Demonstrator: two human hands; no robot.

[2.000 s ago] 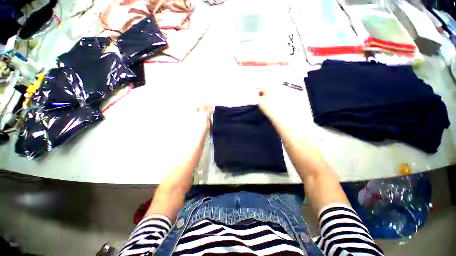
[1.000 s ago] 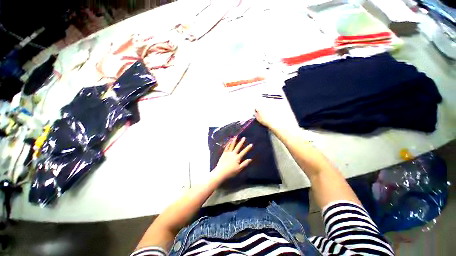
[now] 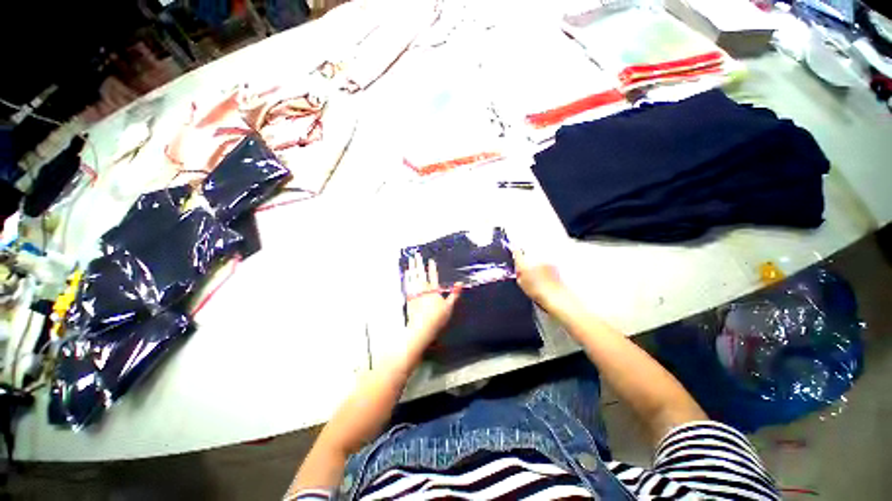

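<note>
A folded navy garment (image 3: 489, 323) lies on the table in front of me. A clear, shiny poly bag (image 3: 452, 252) covers its far part, with its red-lined edge running across the cloth. My left hand (image 3: 426, 297) is at the left of this edge, fingers spread over the plastic and thumb at the red line. My right hand (image 3: 535, 276) holds the bag's right side at the same edge. The fingertips under the plastic are partly hidden. The near part of the garment is uncovered and matte.
Glossy packed garments (image 3: 166, 254) lie at left, a matte navy stack (image 3: 685, 171) at right. Red-edged bags (image 3: 670, 68) and pink cloth (image 3: 235, 122) are on the far side. A thin dark stick (image 3: 515, 184) lies beyond my hands. A blue waste bag (image 3: 773, 347) stands below the right edge.
The bag's red edge, slanted over the garment a second ago, now runs nearly straight across it. My left hand has moved to the garment's left side, my right hand slightly nearer me.
</note>
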